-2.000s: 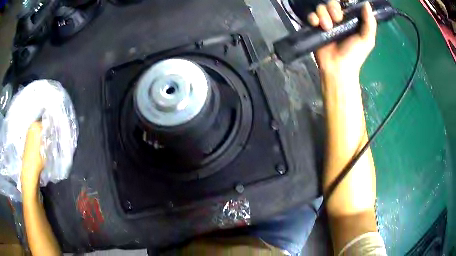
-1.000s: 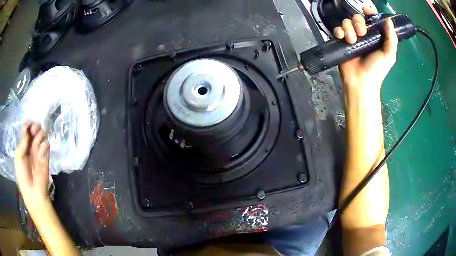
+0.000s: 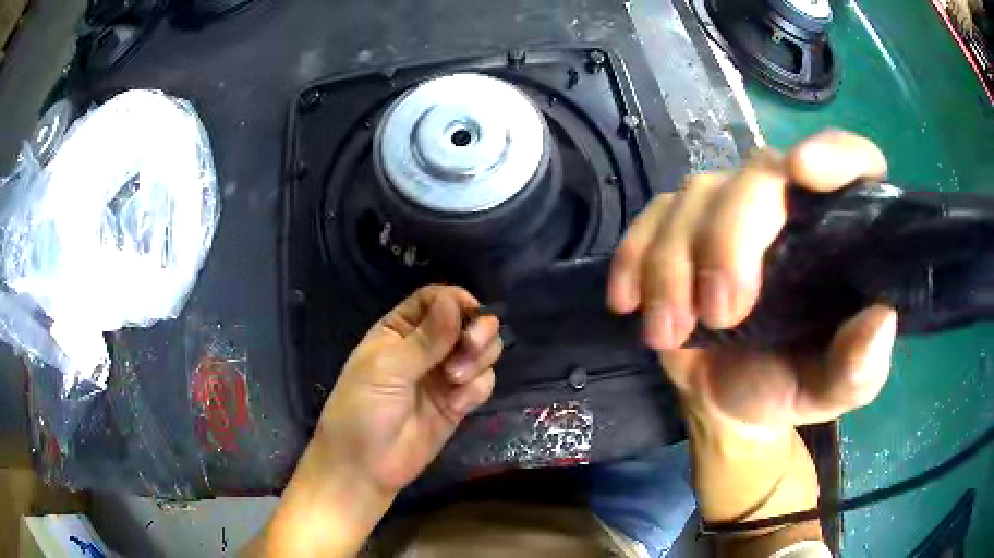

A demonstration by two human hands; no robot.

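The square black front panel [image 3: 316, 327] lies on the bench. The round loudspeaker driver sits face down in its opening, its silver magnet [image 3: 463, 142] on top. My right hand [image 3: 752, 273] is closed around the black electric screwdriver [image 3: 926, 262], which lies level and points left over the panel. My left hand [image 3: 409, 381] is at the panel's near side, thumb and fingertips pinching a tiny dark piece, likely a screw [image 3: 480, 313], close to the screwdriver's front end. The screwdriver's tip is too dark to make out.
A crumpled clear-white plastic bag [image 3: 164, 218] lies at the left. Another driver [image 3: 779, 49] stands at the top right by the green table [image 3: 916, 458]. Dark drivers [image 3: 120, 33] sit at the top left. The power cord [image 3: 894, 496] crosses my right wrist.
My left hand has moved from the plastic bag to the panel and now pinches a small dark piece. My right hand has brought the screwdriver down and closer. The panel appears slightly higher in view.
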